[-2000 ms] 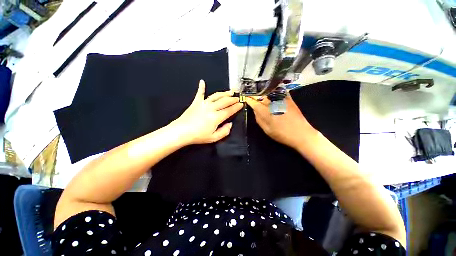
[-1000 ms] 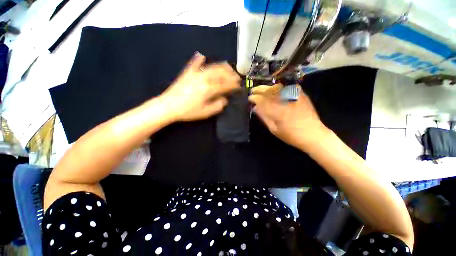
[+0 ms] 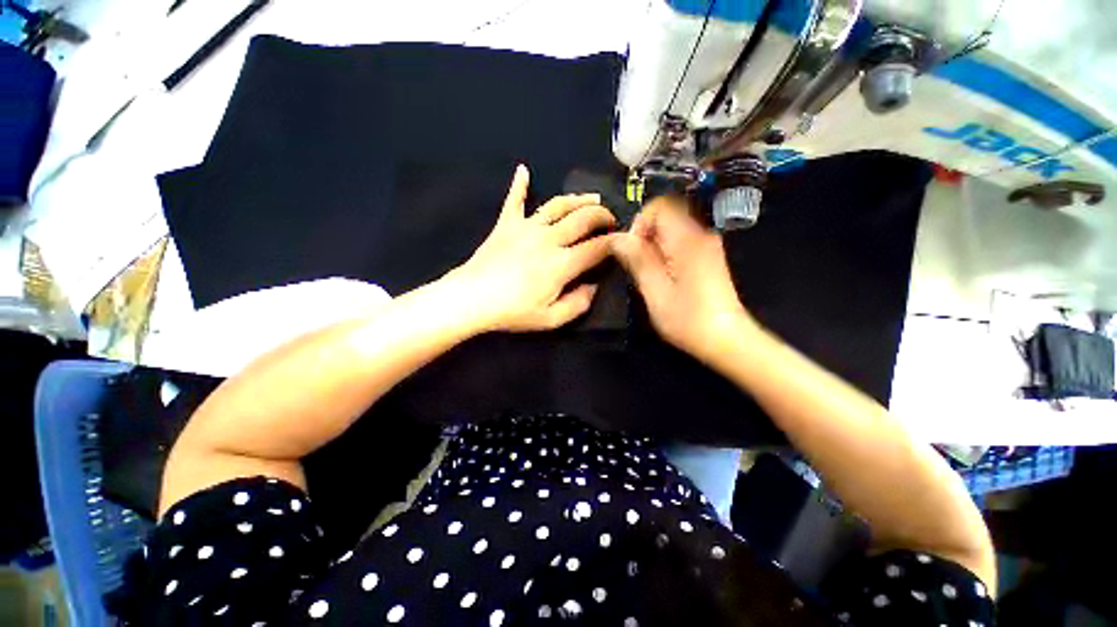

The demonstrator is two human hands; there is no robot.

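Note:
A large black garment panel [image 3: 331, 147] lies flat under the head of the white sewing machine [image 3: 845, 110]. A smaller dark pocketing piece [image 3: 600, 306] lies on it in front of the needle area. The presser foot area has a yellow piece [image 3: 635, 186] beside it. My left hand [image 3: 539, 263] rests palm down on the cloth, fingers spread, left of the needle. My right hand [image 3: 680, 263] is just in front of the foot, thumb and fingertips together at the cloth near my left fingertips. Whether they pinch the cloth is hard to see.
A light blue basket [image 3: 74, 490] with black pieces stands at the lower left. A dark strip [image 3: 214, 43] lies at the table's far left. A small black pad [image 3: 1072, 361] lies at the right. A ribbed knob [image 3: 737, 206] is close to my right hand.
The view has shifted, so machine and panel sit differently in the picture. My left hand has flattened on the cloth. My right fingers have drawn together, slightly in front of the foot.

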